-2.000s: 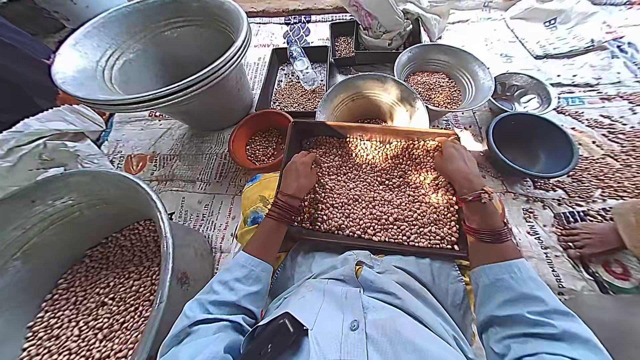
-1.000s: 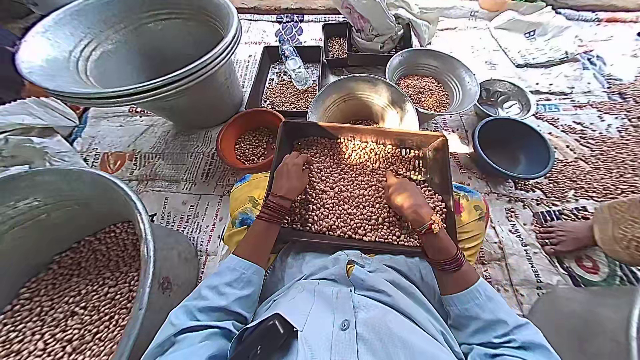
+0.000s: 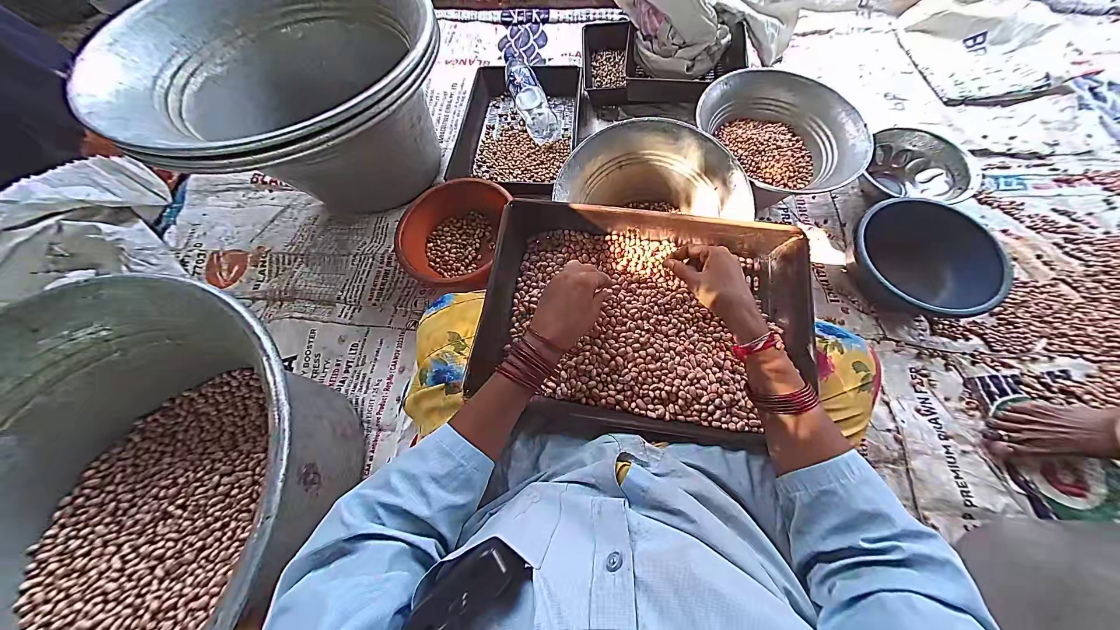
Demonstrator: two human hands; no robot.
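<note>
A dark rectangular tray (image 3: pixel 801 262) lies across my lap, filled with brown nuts or beans (image 3: pixel 647 350). Over the left part of the pile is my left hand (image 3: pixel 573 302), its fingers curled and pointing inward; whether it pinches a nut cannot be seen. My right hand (image 3: pixel 713 278) is above the upper right part of the pile, thumb and forefinger close together at the sunlit patch. Anything between those fingertips is too small to tell. Bangles circle both wrists. Just beyond the tray's far edge stands a metal basin (image 3: pixel 595 166), with a few nuts visible inside.
Left are stacked metal tubs (image 3: pixel 385 131) and a large tub (image 3: pixel 271 394) of nuts. An orange bowl (image 3: pixel 411 236), a tray (image 3: pixel 464 131) with a plastic bottle (image 3: pixel 534 109), a nut-filled basin (image 3: pixel 844 131) and a dark blue bowl (image 3: pixel 932 254) surround the tray. Another person's hand (image 3: pixel 1050 429) is at right.
Two seconds ago both hands were at the tray's sides. My right hand has moved inward over the nuts, then up toward the far side. My left hand has also moved inward from the tray's left side.
</note>
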